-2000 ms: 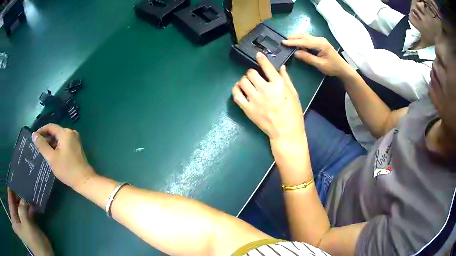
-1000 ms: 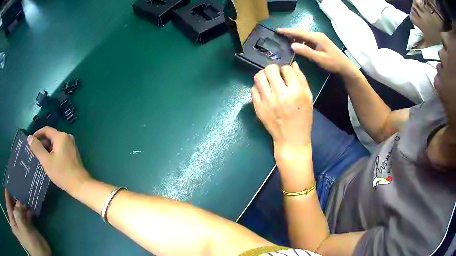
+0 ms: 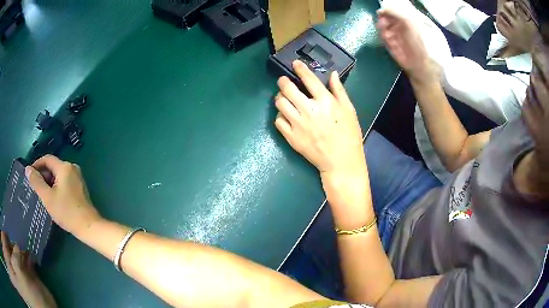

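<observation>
A black retail box with white printed text stands tilted at the far left, its printed face towards me. My right hand, with a silver bangle on the wrist, pinches its upper edge between thumb and fingers. My left hand holds its lower edge from below; it is partly hidden behind the box and near the picture's rim. A loose pile of small black pieces lies on the green bench just beyond the box.
A neighbour's hand touches an open black box with a raised brown flap and a device in its tray. Their other hand is raised beside it. More black boxes lie behind on the bench. Another person sits further right.
The box and both my hands have shifted slightly left in view; the grip looks the same. The neighbour's far hand has lifted off the open box, and their near hand reaches over its tray.
</observation>
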